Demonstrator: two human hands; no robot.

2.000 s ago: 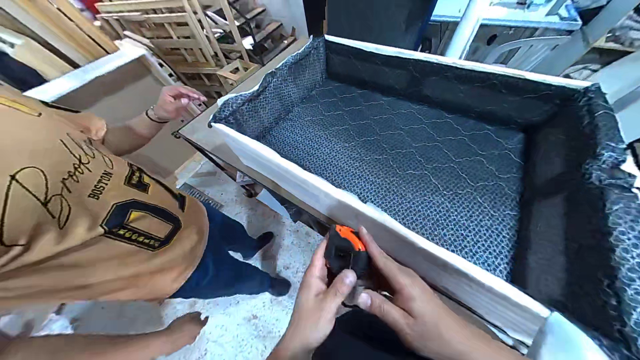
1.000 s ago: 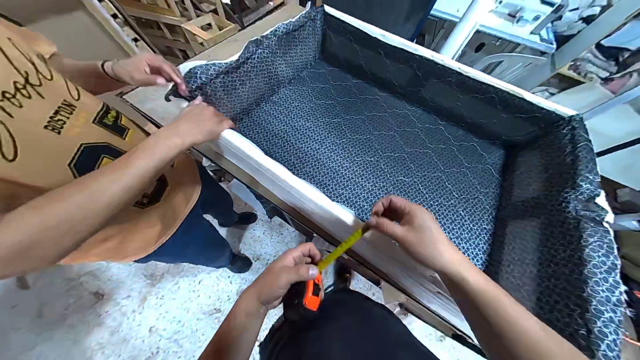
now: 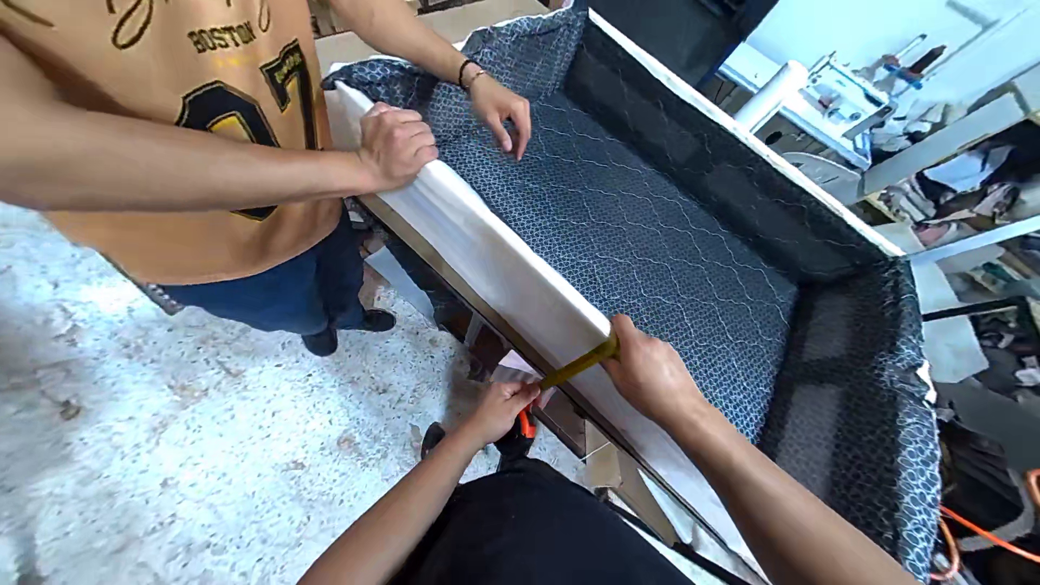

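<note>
My left hand (image 3: 500,413) is closed around a black and orange tape measure (image 3: 528,424), partly hidden below the fingers. Its yellow blade (image 3: 578,363) runs up across the white outer side (image 3: 520,284) of a large fabric-lined box frame. At the top edge of that side, my right hand (image 3: 654,366) grips the blade's end and rests against the edge. Dark patterned quilted fabric (image 3: 650,219) covers the inside of the frame.
A co-worker stands at the left, one hand (image 3: 398,146) gripping the frame's near edge, the other (image 3: 502,114) over the fabric. A sewing machine (image 3: 845,97) stands on a table behind. Speckled floor (image 3: 244,431) lies below; an orange cable (image 3: 991,536) is at lower right.
The tape blade, not drawn out two seconds ago, now spans the frame's side. My right hand has closed at the frame's edge. The co-worker's hands have shifted along the frame and over the fabric.
</note>
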